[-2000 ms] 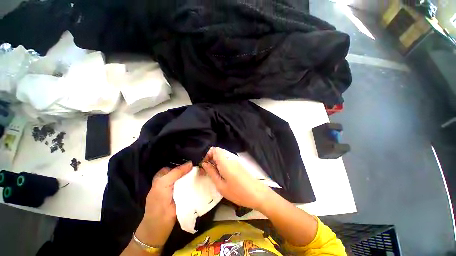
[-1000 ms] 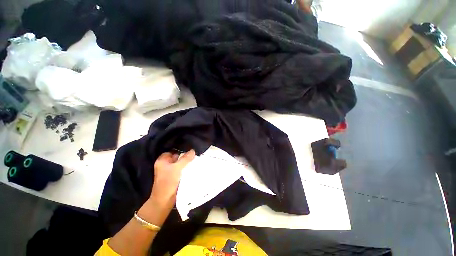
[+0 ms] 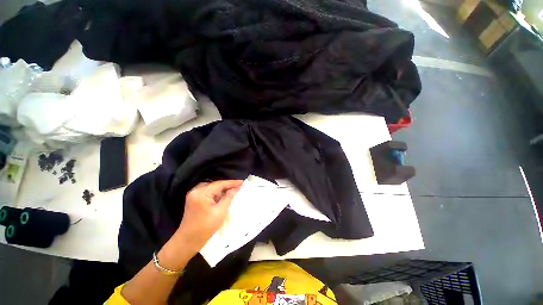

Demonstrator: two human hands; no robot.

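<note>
A black garment (image 3: 286,149) lies spread on the white tabletop and hangs over its front edge. A white shoulder pad (image 3: 241,220) with dark stitches lies inside it, with a pointed end to the right. My left hand (image 3: 208,208) pinches the white pad and dark cloth at the pad's upper left edge. Black thread (image 3: 381,193) runs taut from the pad to the right, past the table edge and over the floor. My right hand is out of the picture. No needle can be made out.
A dark garment heap (image 3: 309,59) is at the back. White bundles (image 3: 77,107), a phone (image 3: 113,164), small dark fasteners (image 3: 65,170) and thread cones (image 3: 36,225) are at left. A notched dark block (image 3: 392,163) is at the right edge. A black crate (image 3: 452,283) is on the floor.
My right hand has left the pad and gone out of the picture, and the thread now stretches far to the right. My left hand stays on the pad. The view has shifted slightly.
</note>
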